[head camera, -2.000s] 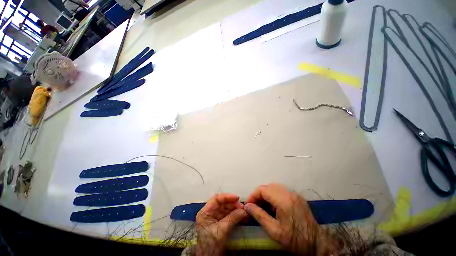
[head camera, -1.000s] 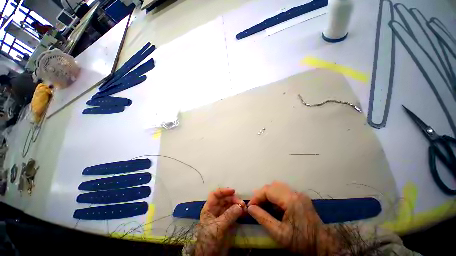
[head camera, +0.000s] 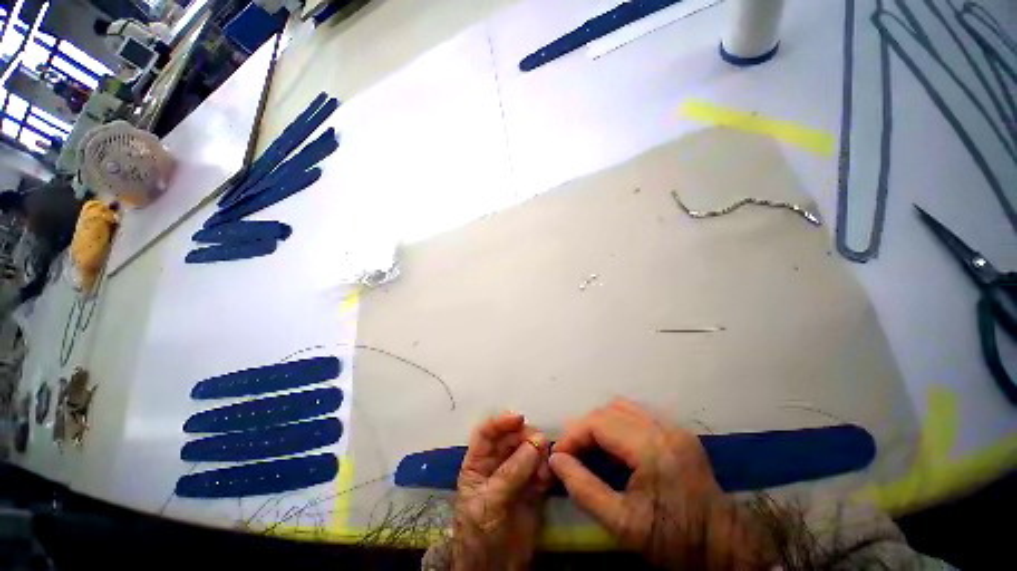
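Note:
A navy strap (head camera: 792, 457) lies across the near part of the beige sheet (head camera: 502, 301), its middle hidden by my hands. My left hand (head camera: 502, 485) pinches a tiny orange-gold thing at its fingertips, too small to identify. My right hand (head camera: 647, 474) has thumb and finger together, meeting the left fingertips above the strap; what it pinches cannot be made out. A needle (head camera: 690, 330) lies on the sheet beyond my right hand. Tiny shiny specks (head camera: 589, 282) lie near the sheet's middle, and a wavy silvery strand (head camera: 742, 206) lies at its far right.
Dark scissors (head camera: 981, 268) and grey strap outlines (head camera: 862, 145) are at right. A white thread cone (head camera: 752, 28) stands at the top. Four dotted navy straps (head camera: 262, 424) and fanned straps (head camera: 279, 167) lie left. A crinkled clear bag (head camera: 377, 271) touches the sheet's corner. Loose threads line the near edge.
The view has shifted a little, so things at the upper right sit higher and farther right. My hands remain together at the fingertips; the tiny orange-gold spot shows more clearly than two seconds ago.

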